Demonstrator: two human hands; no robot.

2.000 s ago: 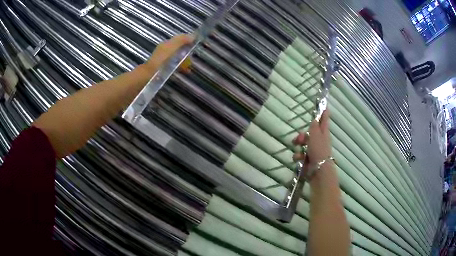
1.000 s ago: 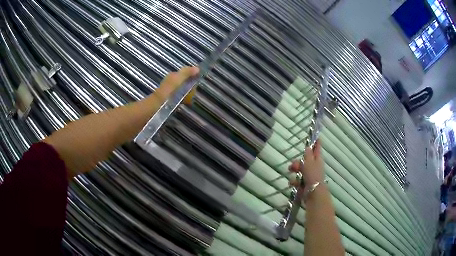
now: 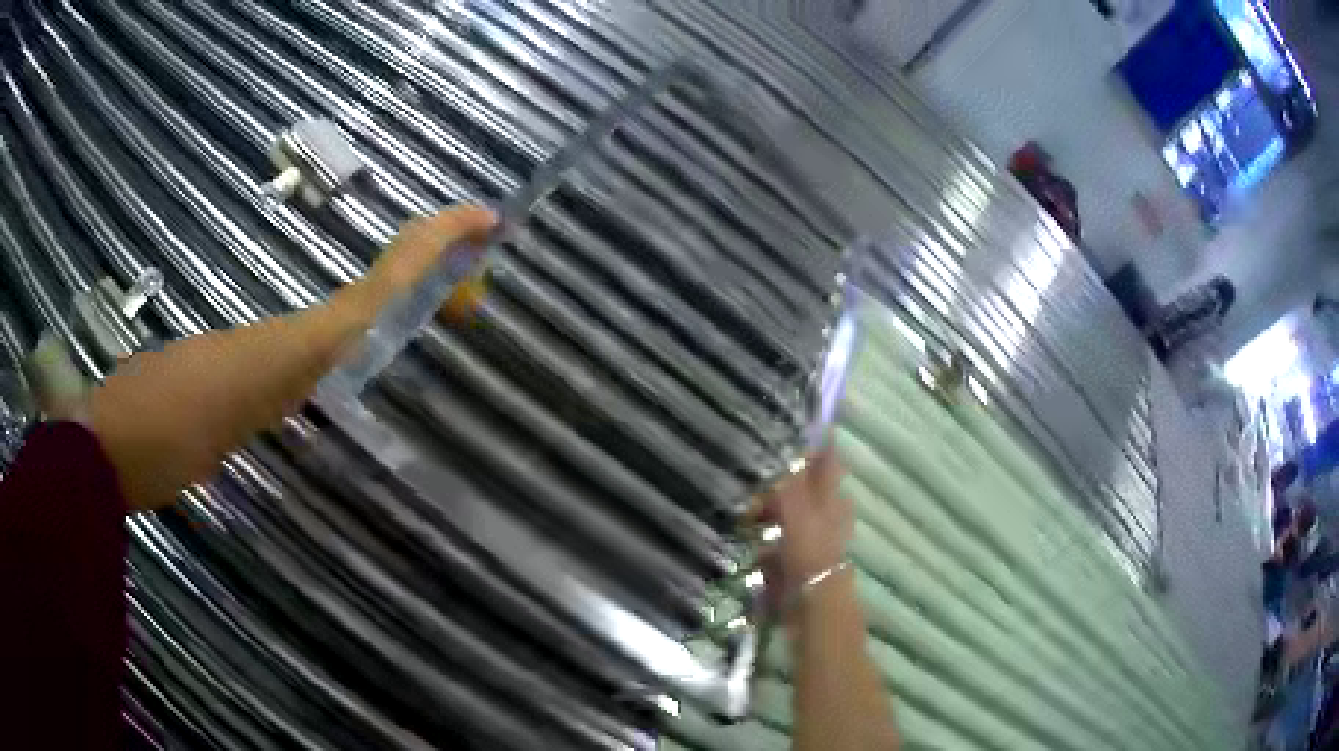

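A rectangular silver wire frame [image 3: 514, 546] is tilted over the ribbed bed of metal tubes [image 3: 661, 250]. My left hand [image 3: 441, 253], with a yellow band on a finger, grips its left side bar. My right hand [image 3: 808, 514], with a bracelet at the wrist, grips its right side bar. Pale green fabric [image 3: 984, 543] lies in ridges over the tubes to the right of my right hand. The frame and hands are blurred, and the thin cross wires are hard to see.
A pale clip [image 3: 316, 162] and another clip [image 3: 121, 301] sit on the tubes at the left. A small metal clip [image 3: 952, 377] is at the green fabric's upper edge. Grey floor, a dark red object [image 3: 1046, 191] and partly seen people lie beyond the bed at the right.
Both hands and the frame have moved left relative to the green fabric. Bare tubes now show inside the frame where green fabric showed before. The view has also shifted.
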